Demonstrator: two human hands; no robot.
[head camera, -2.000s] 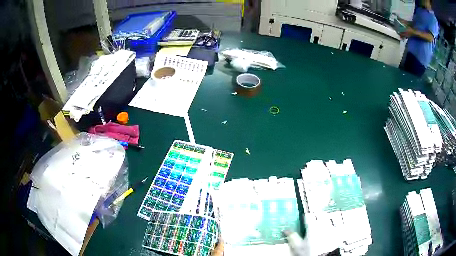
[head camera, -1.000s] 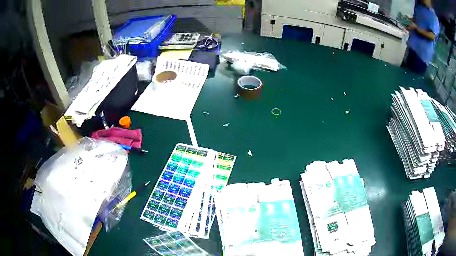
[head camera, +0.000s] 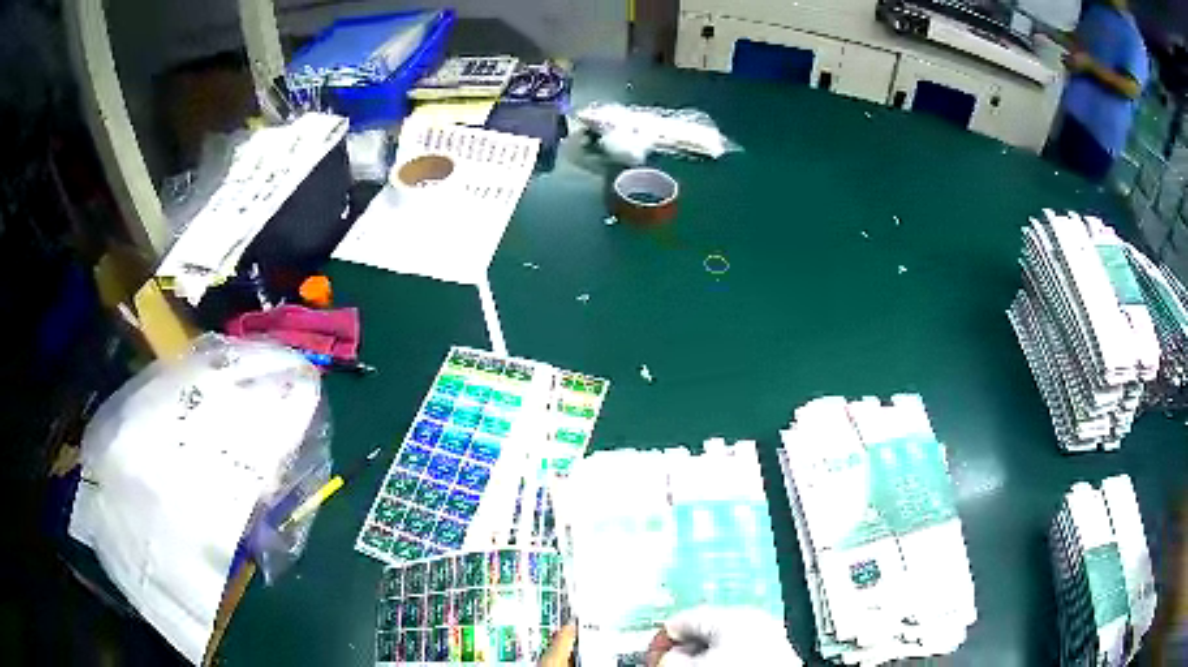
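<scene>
White cartons with a teal panel (head camera: 723, 521) lie flat in front of me. My right hand (head camera: 723, 638), in a white covering with a bare fingertip showing, is over their lower part, cut off by the bottom edge. Whether it holds anything is unclear. One finger of my left hand (head camera: 560, 645) shows at the right edge of a curved shiny label sheet (head camera: 463, 606); the rest is out of the picture. More label sheets (head camera: 450, 456) in blue-green lie behind, with white backing strips (head camera: 517, 456) on them.
A carton pile (head camera: 879, 521) lies to the right, with a small stack (head camera: 1105, 573) and tall stacks (head camera: 1088, 332) beyond. A brown tape roll (head camera: 646, 196) stands mid-table. A plastic bag with papers (head camera: 196, 482) and a yellow-handled tool (head camera: 313, 502) are left. A person (head camera: 1105, 85) stands far right.
A second ago neither hand showed over the cartons. My right hand is now over them, and a left finger shows at the near label sheet, which has come up higher in view.
</scene>
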